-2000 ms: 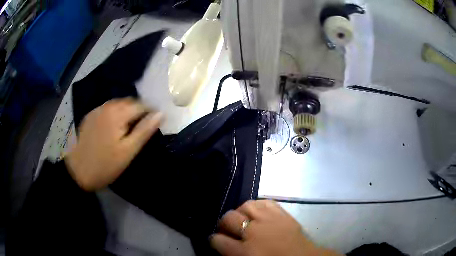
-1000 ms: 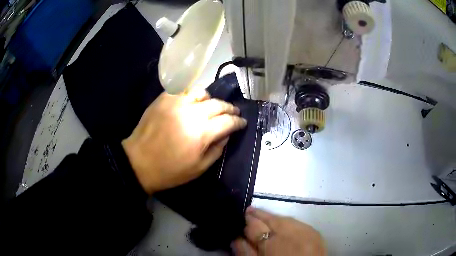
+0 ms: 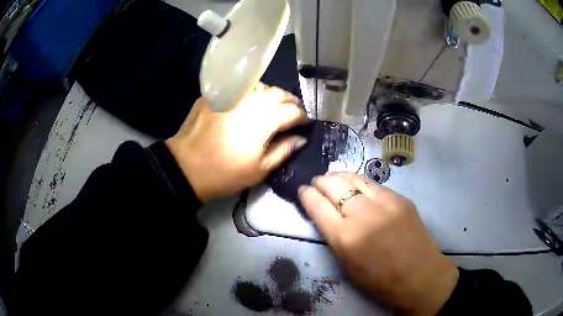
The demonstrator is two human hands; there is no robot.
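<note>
The black garment piece (image 3: pixel 139 74) spreads from the upper left, behind the lamp, to the needle area, where its near end lies beside the round needle plate (image 3: pixel 350 148). My left hand (image 3: pixel 237 139) lies on the cloth left of the needle, fingers bent over it; its thumb is at the cloth near the plate. My right hand (image 3: pixel 376 231), with a ring, has its fingertips on the cloth's near right edge and seems to pinch it. The needle tip and presser foot are too blurred to tell apart.
The cream lamp shade (image 3: pixel 244 55) hangs just above my left hand. The machine head (image 3: pixel 407 55) stands at the top, with the ribbed tension dial (image 3: pixel 398 149) right of the needle. A small round disc (image 3: pixel 377 170) sits near my right fingers. Dark snips (image 3: pixel 547 234) lie far right.
The cloth has moved up and away, uncovering the bed's near edge and dark table stains. My right hand has moved forward toward the needle. My left hand went from the far left to beside the needle.
</note>
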